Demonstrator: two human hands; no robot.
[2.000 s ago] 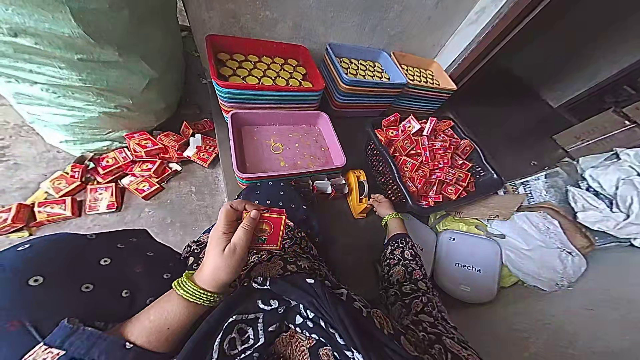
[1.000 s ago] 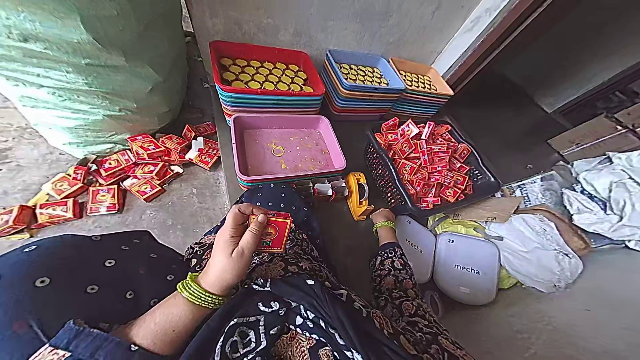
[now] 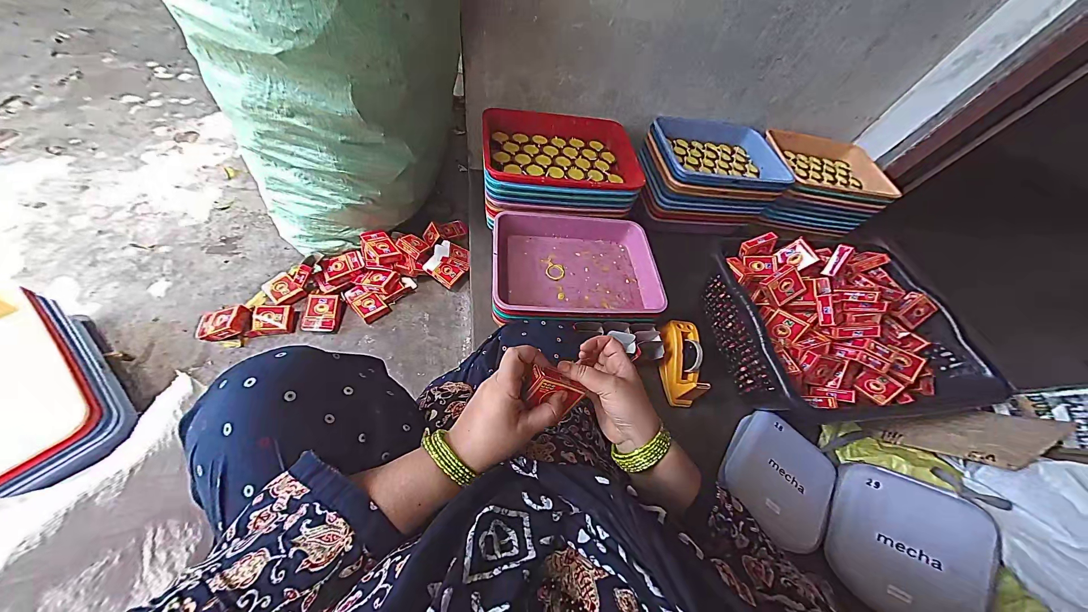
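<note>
Above my lap, my left hand (image 3: 514,404) grips a small red printed cardboard box (image 3: 552,387) by its side. My right hand (image 3: 614,391) has its thumb and fingers at the box's upper right edge; whether it pinches a flap is hard to tell. Just beyond my hands lie several small open boxes (image 3: 625,334), partly hidden. A yellow tape dispenser (image 3: 676,365) stands right of them. The pink plastic tray (image 3: 580,302) behind holds a yellow ring and crumbs. At the right, a black plastic basket (image 3: 739,365) is heaped with red boxes (image 3: 841,314).
Stacked trays, topped by a red one (image 3: 629,153), a blue one (image 3: 722,136) and an orange one (image 3: 884,174), hold round yellow-topped pieces. Red boxes (image 3: 323,312) lie on the floor by a green sack (image 3: 323,102). Two grey pouches (image 3: 914,535) sit at the right, white trays (image 3: 42,374) at the left.
My right hand has come from beside the tape dispenser to the red box in my left hand. The box is now tilted between both hands. The view has shifted left.
</note>
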